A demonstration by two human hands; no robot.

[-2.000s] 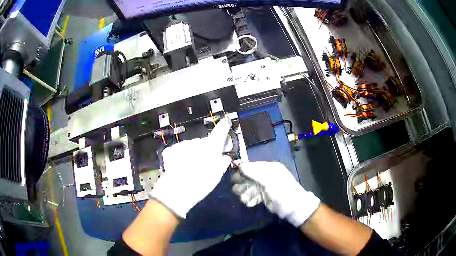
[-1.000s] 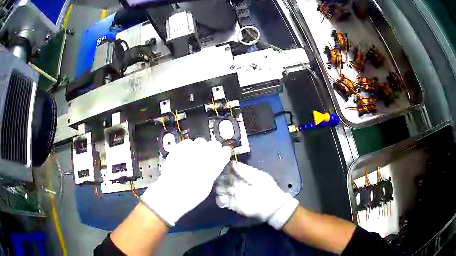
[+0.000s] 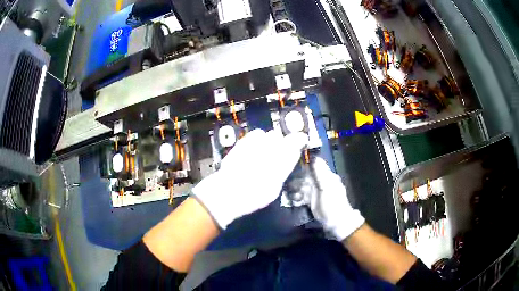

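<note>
Four black wound coils sit in a row of silver nests under the fixture beam (image 3: 199, 77): far left (image 3: 119, 163), second (image 3: 167, 153), third (image 3: 227, 136) and far right (image 3: 294, 121). Orange leads stick out above and below the coils. My gloved left hand (image 3: 250, 173) lies over the area below the third and right coils, its fingertips at the right coil's lower edge. My gloved right hand (image 3: 330, 196) is just below the right coil, beside its lower lead (image 3: 307, 155). Its fingers are blurred; whether either hand grips anything cannot be told.
An air nozzle with yellow tip (image 3: 364, 119) is right of the nests. A steel tray (image 3: 481, 113) with loose orange coils is at upper right; a nearer tray (image 3: 455, 159) holds darker coils in a row. The grey-white box with black grille (image 3: 25, 91) is at left.
The beam and nests have shifted right. The two left nests, earlier showing pale frames with dark openings, now show coils with pale centres. Both hands have moved right and up with the right nest.
</note>
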